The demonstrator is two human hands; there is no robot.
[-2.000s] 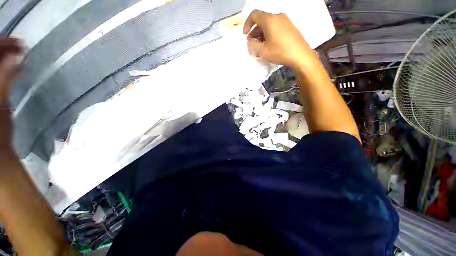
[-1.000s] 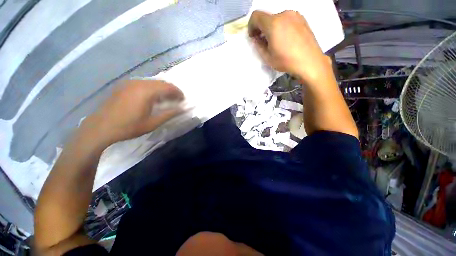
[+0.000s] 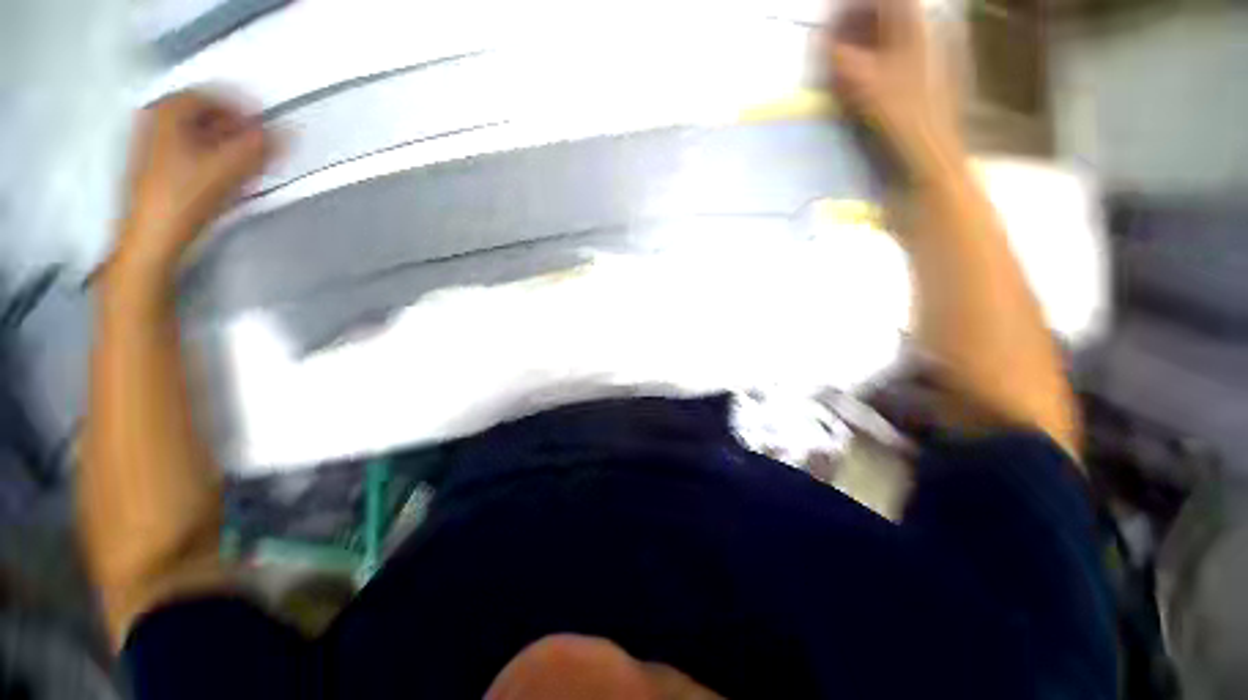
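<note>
The frame is blurred. A long pale strip point(image 3: 397, 116) with thin dark edge lines spans the upper table between my hands. My left hand point(image 3: 199, 164) is closed on its left end. My right hand point(image 3: 876, 69) is at its right part near the top edge, fingers curled on it; its fingertips are washed out by glare. Grey bands point(image 3: 452, 226) lie below the strip, curving across the white cloth.
The white table cover point(image 3: 616, 328) shows yellow scorch stains at right. White scraps point(image 3: 794, 424) are heaped below its front edge. A green crate point(image 3: 374, 513) stands below at left. Dark blurred clutter lies at far right.
The view has swung, so the table now runs nearly level. My left hand has moved from the table's front edge to the upper left. My right hand has moved to the upper right.
</note>
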